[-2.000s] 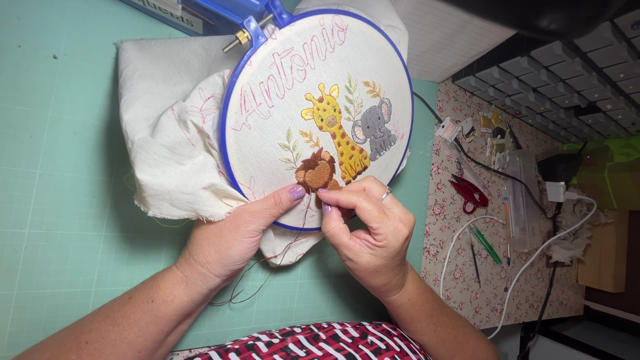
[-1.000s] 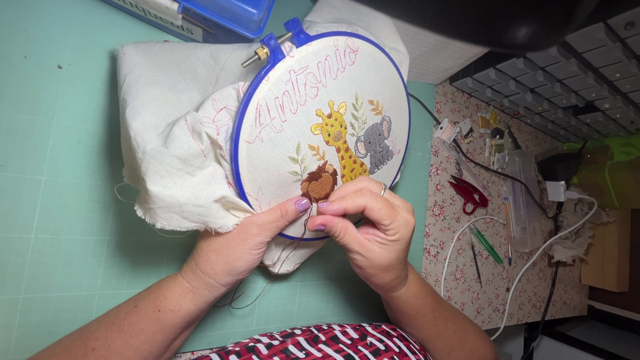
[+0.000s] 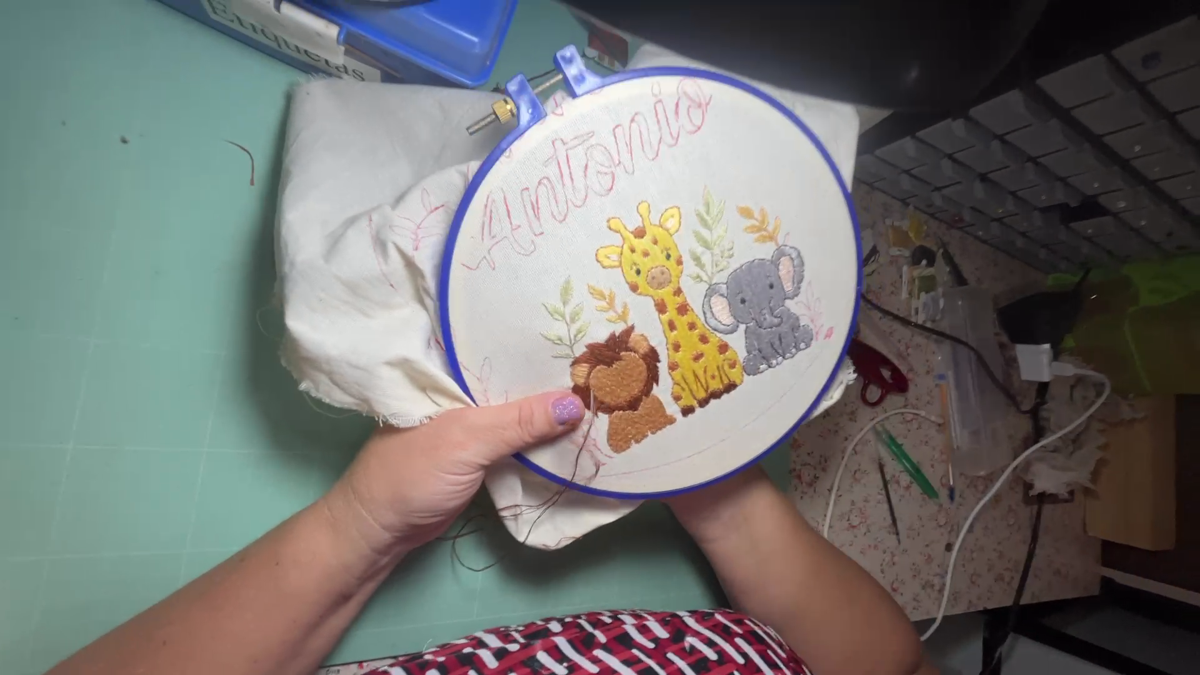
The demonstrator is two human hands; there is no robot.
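My left hand [image 3: 450, 459] grips the lower left edge of a blue embroidery hoop [image 3: 446, 309], its thumb on the front beside the stitched lion [image 3: 619, 384]. White cotton fabric [image 3: 347, 244] is stretched in the hoop and hangs in folds to the left. A stitched giraffe [image 3: 670, 309] and elephant [image 3: 764, 305] stand right of the lion, below outlined lettering. A needle [image 3: 592, 403] shows at the lion's left side, and dark brown thread [image 3: 562, 492] trails down from there. My right hand is behind the hoop; only the wrist and forearm show below it.
A blue plastic case [image 3: 422, 37] with a label lies at the top on the green cutting mat [image 3: 141, 375]. At the right are red-handled scissors [image 3: 878, 370], a green pen [image 3: 907, 463], a white cable [image 3: 1012, 450] and grey small-parts drawers [image 3: 1050, 159]. A dark object overhangs the top right.
My right hand has moved from the front of the hoop, beside the lion, to behind it. My left hand still holds the hoop's edge.
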